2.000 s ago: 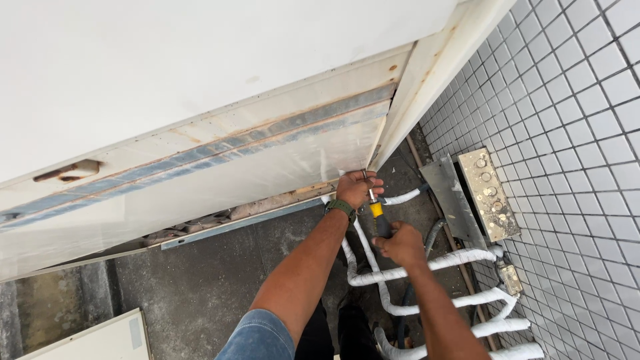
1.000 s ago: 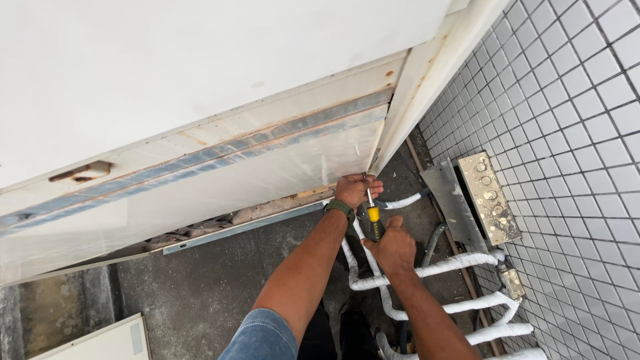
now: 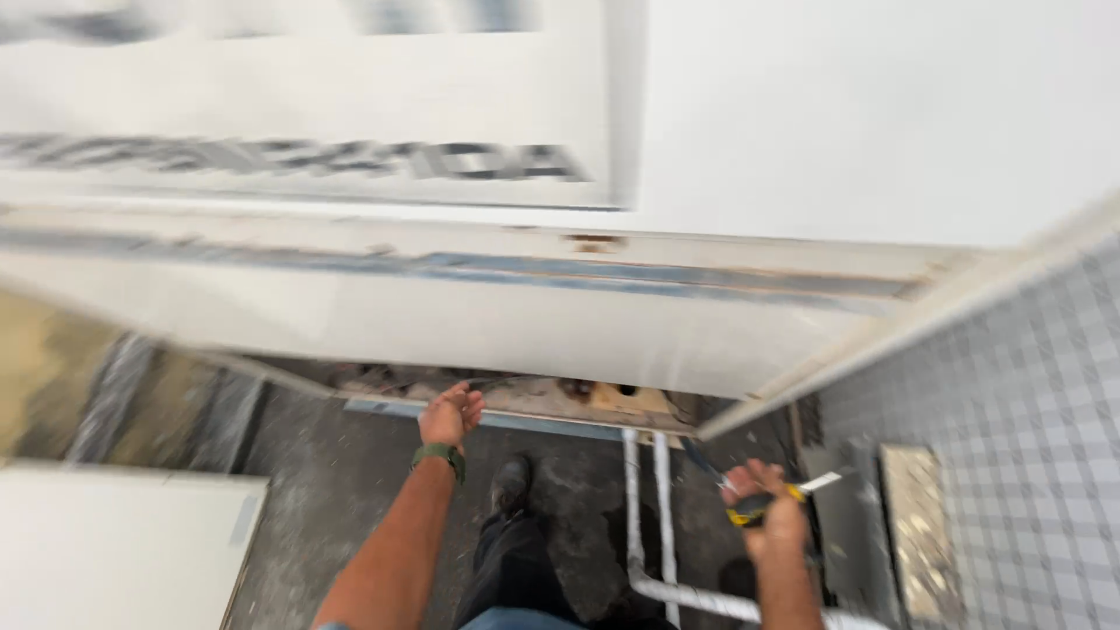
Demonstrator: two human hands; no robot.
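Observation:
My left hand (image 3: 450,418), with a green watch (image 3: 440,458) on its wrist, is at the lower edge of the white metal panel (image 3: 490,328) of a large cabinet unit. Its fingers are partly curled; whether they touch the edge cannot be told. At the right, my right hand (image 3: 770,507) is closed around the black and yellow handle of a screwdriver (image 3: 763,509), whose metal shaft points right, away from the panel. Below the panel an opening (image 3: 525,395) shows the unit's dim interior.
White-wrapped pipes (image 3: 634,525) run along the dark floor (image 3: 324,516). A metal box (image 3: 920,529) stands by the tiled wall (image 3: 1032,420) at the right. A detached white panel (image 3: 122,542) lies at the lower left. My shoe (image 3: 511,484) is below the opening.
My left hand has left the panel's right corner for its lower edge further left. The right hand has drawn the screwdriver away from that corner. The view has swung left.

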